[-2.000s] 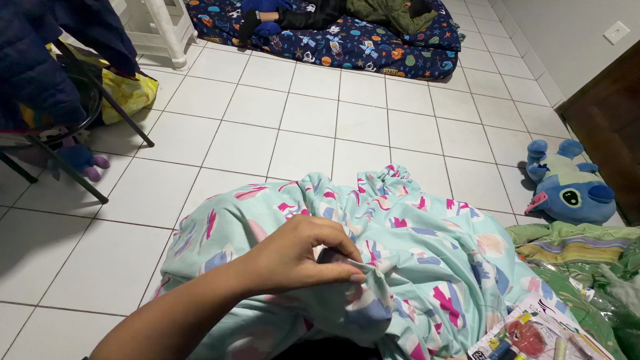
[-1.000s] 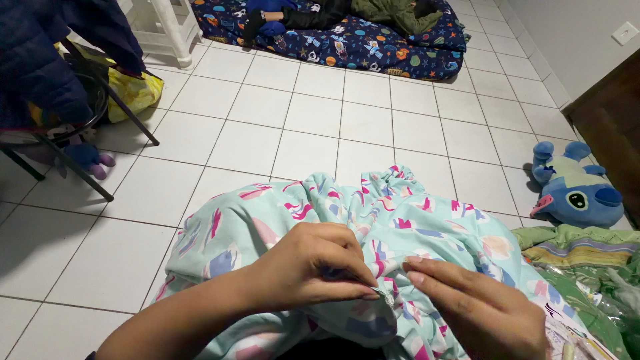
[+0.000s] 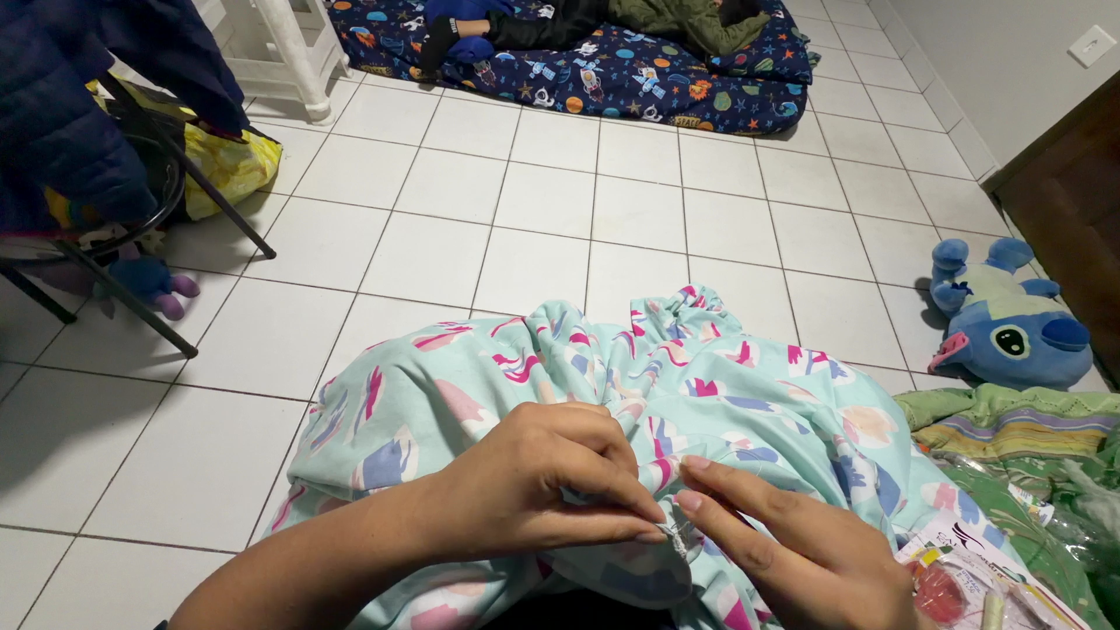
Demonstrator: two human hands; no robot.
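A mint-green fabric printed with pink, blue and peach shapes lies bunched across my lap. My left hand pinches a seam or edge of it between thumb and fingers, near the lower middle of the view. Close on the right, my right hand has thumb and forefinger tips at the same gathered edge, where whitish stitching or thread shows. Whether those tips hold a needle or thread cannot be made out. At the lower right, a packet with a red item and a pale spool rests by the fabric.
A blue plush toy lies on the tiled floor at right, above green cloth. A dark-legged chair with a navy jacket stands left, near a yellow bag. Beyond, a person lies on a space-print mattress.
My right hand, out of view two seconds ago, has come in from the right and now meets the fabric edge beside my left hand. The left hand keeps its pinch.
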